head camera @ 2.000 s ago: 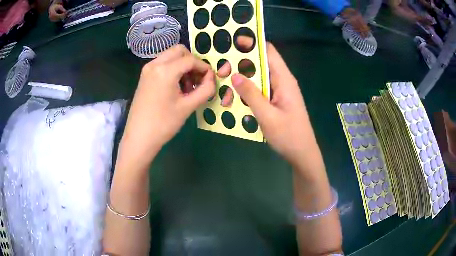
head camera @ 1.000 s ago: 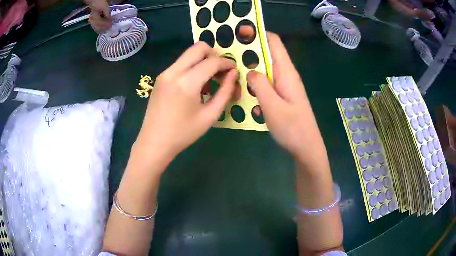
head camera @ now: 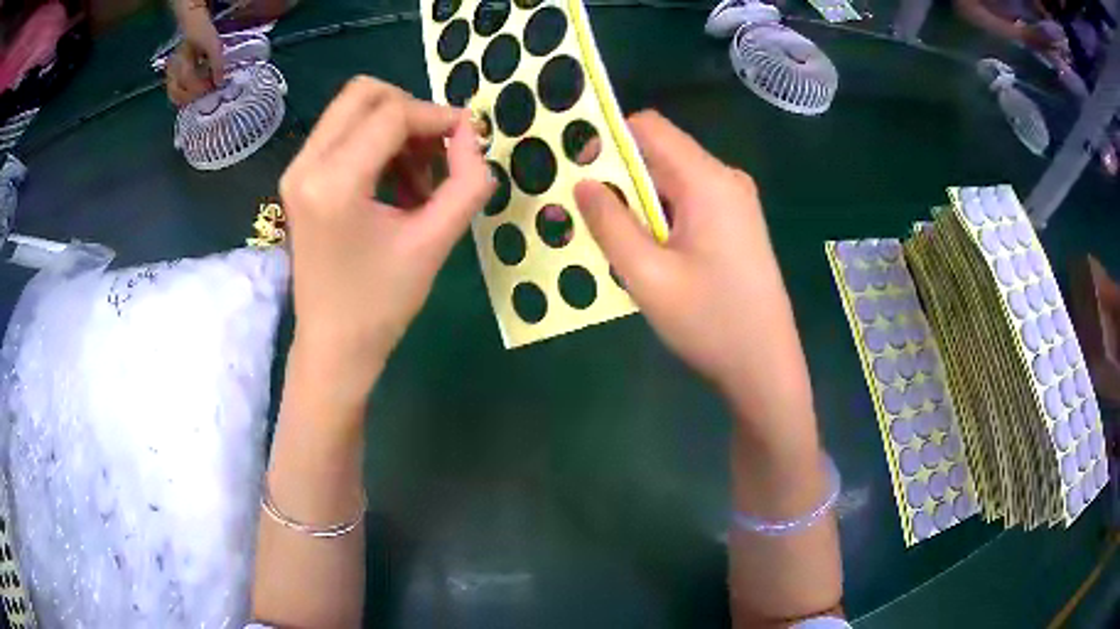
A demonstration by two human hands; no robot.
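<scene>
A cream-yellow die-cut adhesive sheet [head camera: 536,203] with columns of round holes is held up in front of me, its top cut off by the frame edge. My right hand [head camera: 688,246] grips its right edge, thumb on the front face, fingers behind; a fingertip shows through a hole. My left hand [head camera: 381,197] is at the sheet's left edge, with thumb and index finger pinched together. A small yellowish bit shows at the fingertips, probably a release-paper ring, too small to tell surely.
A bag of white parts [head camera: 141,430] fills the left. Yellow loops [head camera: 268,225] lie behind it. Stacked disc sheets [head camera: 983,369] stand at right. White fans [head camera: 231,117], [head camera: 784,66] lie across the far side. A co-worker's hand [head camera: 194,62] touches the left fan.
The sheet has tilted, its top leaning left. My left hand has moved left and up from the sheet's middle to its edge. The fans and the yellow loops have shifted left.
</scene>
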